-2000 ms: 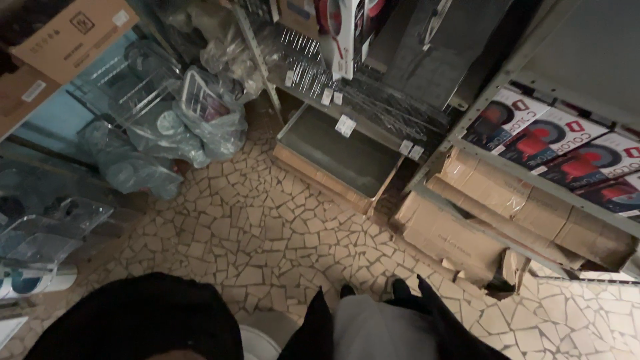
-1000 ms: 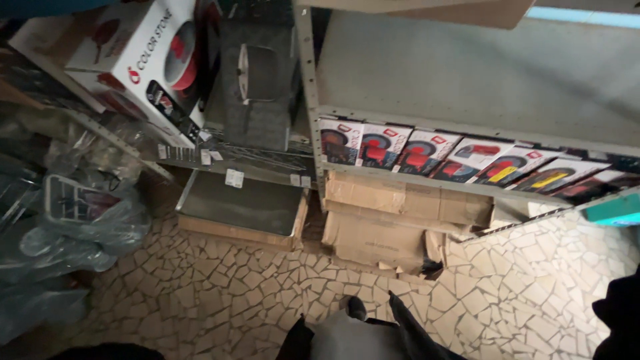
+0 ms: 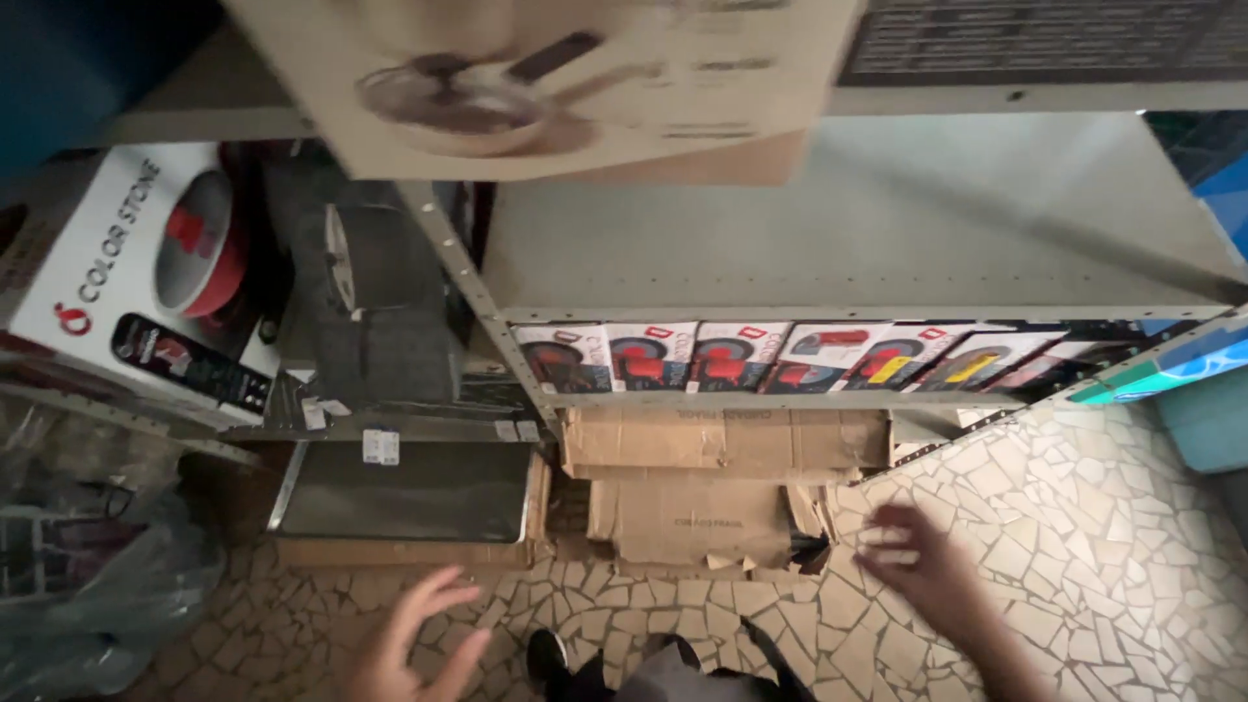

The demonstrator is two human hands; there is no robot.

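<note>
My left hand [image 3: 424, 634] is raised at the lower middle with its fingers apart and holds nothing; it is nearest to the dark flat tray [image 3: 405, 492] low on the left shelving. My right hand [image 3: 907, 556], blurred, hangs in the air over the stone-pattern floor, fingers spread and nothing between them. Left of it lies a torn cardboard box [image 3: 692, 522] at floor level, under a longer cardboard carton [image 3: 726, 439]. Above these, a row of cookware boxes [image 3: 731, 358] stands on a metal shelf.
A cardboard box with a pan picture [image 3: 585, 88] juts out at the top. A large white cookware box [image 3: 146, 273] stands on the left shelf beside a dark wrapped item [image 3: 385, 263]. Plastic-wrapped goods [image 3: 107, 575] are at lower left, a teal bin [image 3: 1204, 419] at right.
Both hands have come into view, raised and apart. The view has turned right and risen toward the metal shelving, and the box with the pan picture now shows at the top.
</note>
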